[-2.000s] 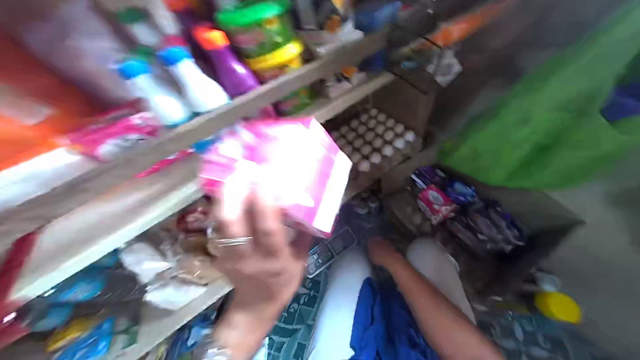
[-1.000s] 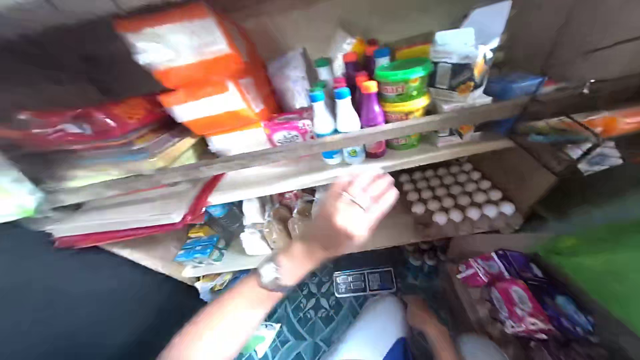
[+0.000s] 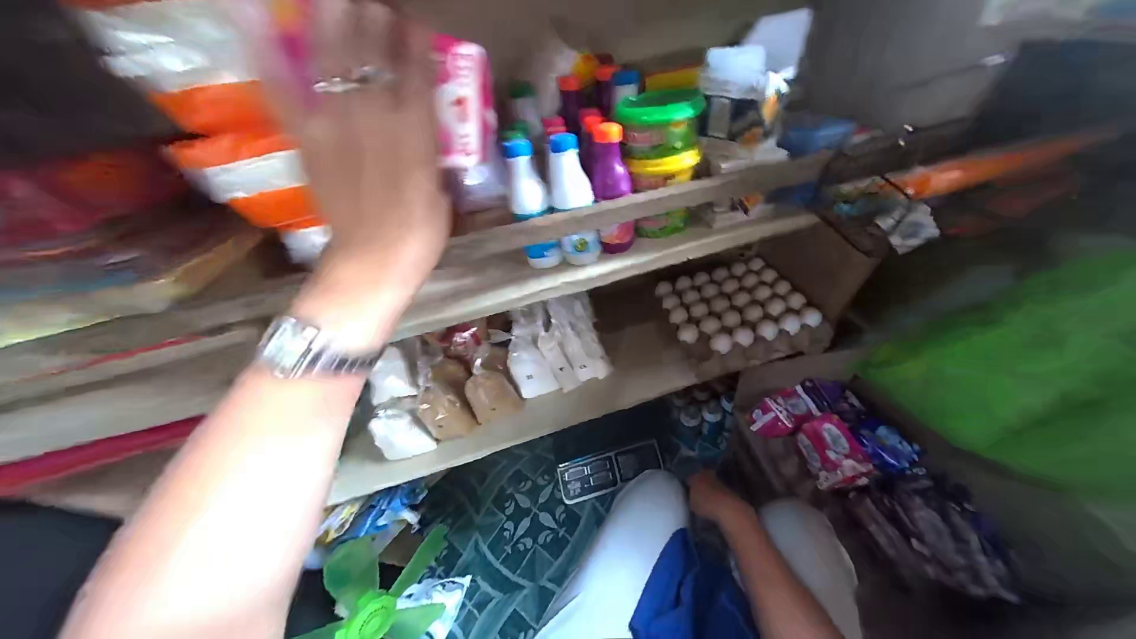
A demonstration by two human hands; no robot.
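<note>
My left hand (image 3: 368,115), with a ring and a metal wristwatch (image 3: 311,348), is raised at the upper shelf, blurred. It is between orange-and-white packs (image 3: 257,164) and an upright pink packet (image 3: 463,102). A pink and orange blur shows by its fingers; whether they grip it cannot be told. To the right stand white bottles with blue caps (image 3: 568,177), a purple bottle with an orange cap (image 3: 610,169), and tubs with green and yellow lids (image 3: 658,133). My right hand (image 3: 707,491) is low between my knees, its fingers mostly hidden.
A wooden rail (image 3: 639,191) fronts the upper shelf. Below are bags of white and brown powder (image 3: 493,390) and a tray of eggs (image 3: 741,306). A digital scale (image 3: 608,470) lies on the patterned floor. A green fan (image 3: 373,612) is at the bottom left, a box of purple and pink packs (image 3: 834,448) at the right.
The pink box held in my left hand two seconds ago was out of that hand one second ago. My left hand has since moved up and left, to the upper shelf. The pink packet now stands upright.
</note>
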